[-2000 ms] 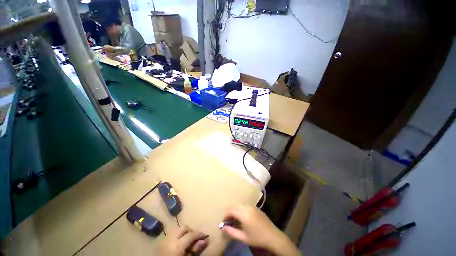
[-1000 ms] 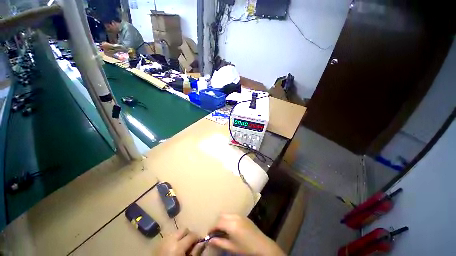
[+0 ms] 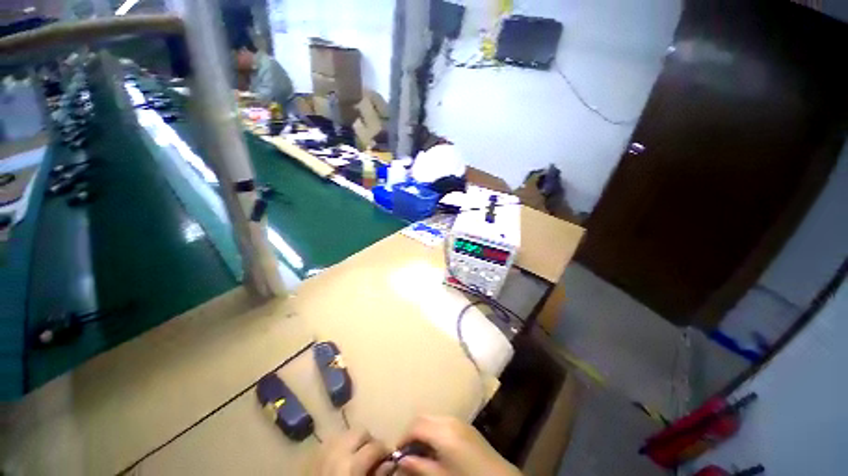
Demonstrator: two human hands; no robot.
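Note:
Two dark oval handheld units lie on the cardboard-covered bench, the left unit (image 3: 284, 407) and the right unit (image 3: 332, 374), each with yellowish marks and a thin cord running toward my hands. My left hand (image 3: 355, 455) and my right hand (image 3: 454, 448) are close together at the bottom edge, partly cut off. Between them is a small dark connector (image 3: 400, 455) with a light spot. My right fingers hold it; my left fingers are closed on a thin cord end, mostly hidden. The white power supply (image 3: 483, 247) stands behind, its dark test lead (image 3: 462, 331) looping forward.
A green conveyor (image 3: 139, 251) carrying dark units runs along the left. A pale upright (image 3: 244, 200) with black tape stands beside it. A blue bin (image 3: 413, 201) is beyond the power supply. A person (image 3: 271, 79) sits far back. Red extinguishers (image 3: 697, 431) are on the floor at right.
My right hand has moved left and now meets my left hand at the connector. The view has shifted, so the bench and units appear farther right. The two units still lie on the bench.

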